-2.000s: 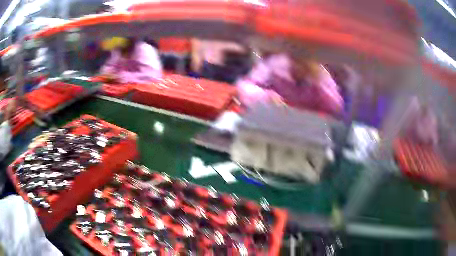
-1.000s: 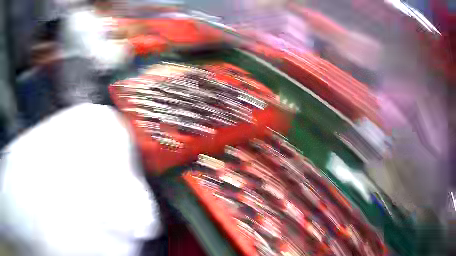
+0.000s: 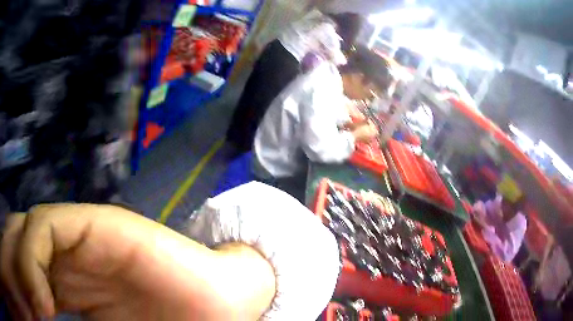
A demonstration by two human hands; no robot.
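My left hand [image 3: 119, 260] is large, bare and near the camera at the lower left. Its fingers are bent down and partly cut off by the left edge, so I cannot tell whether they hold anything. A white elasticated cuff [image 3: 295, 251] covers the arm behind the wrist. My right hand is not in view. Right of the cuff, a thick orange-red block of stacked trays [image 3: 396, 293] carries an untidy heap of dark clamped units with silver clips [image 3: 383, 235]. Part of another tray with units [image 3: 358, 310] shows at the bottom edge. My hand is apart from the trays.
A person in a white smock [image 3: 301, 119] leans over red trays [image 3: 418, 172] further along the green bench [image 3: 333, 175]. A blue shelf frame [image 3: 157, 81] with red items stands at the upper left, beside a floor with a yellow line [image 3: 188, 182]. Pink-clothed people are at the right.
The view has swung left, away from the grey-white box, to the stacked trays and the aisle. My bare left hand has come into view beyond the white sleeve.
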